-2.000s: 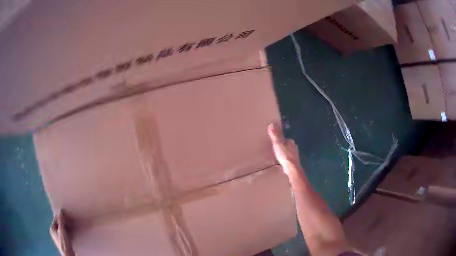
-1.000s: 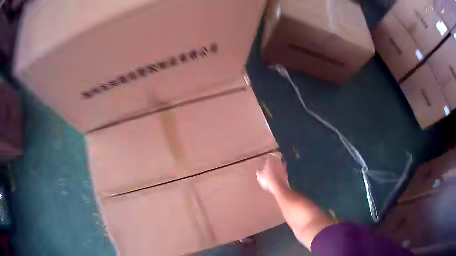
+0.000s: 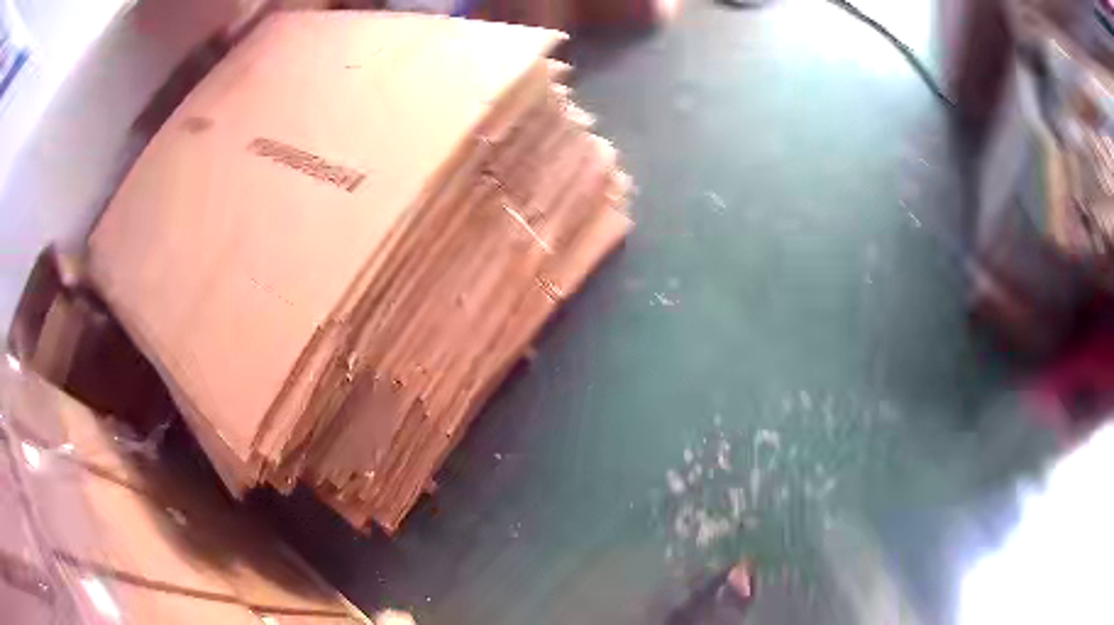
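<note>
A thick stack of flat brown cartons [image 3: 312, 208] leans at the upper left, with dark print on its front sheet and its many layered edges facing right. Neither of my hands can be made out clearly. A small skin-coloured patch shows low in the picture, right of centre, and a pale spot sits at the bottom edge left of centre. Both are too small and blurred to identify. No hand is seen touching the stack.
Closed brown cartons [image 3: 159, 519] with shiny tape stand at the lower left. Green floor [image 3: 733, 305] with pale scuffs lies right of the stack. Blurred items and a red object [image 3: 1081, 372] are at the right edge. A dark cable [image 3: 898, 46] runs at the top right.
The view has swung away from the large carton that my right hand was touching. That carton, my right arm and the loose clear strip are out of the picture; the flat stack has come into view.
</note>
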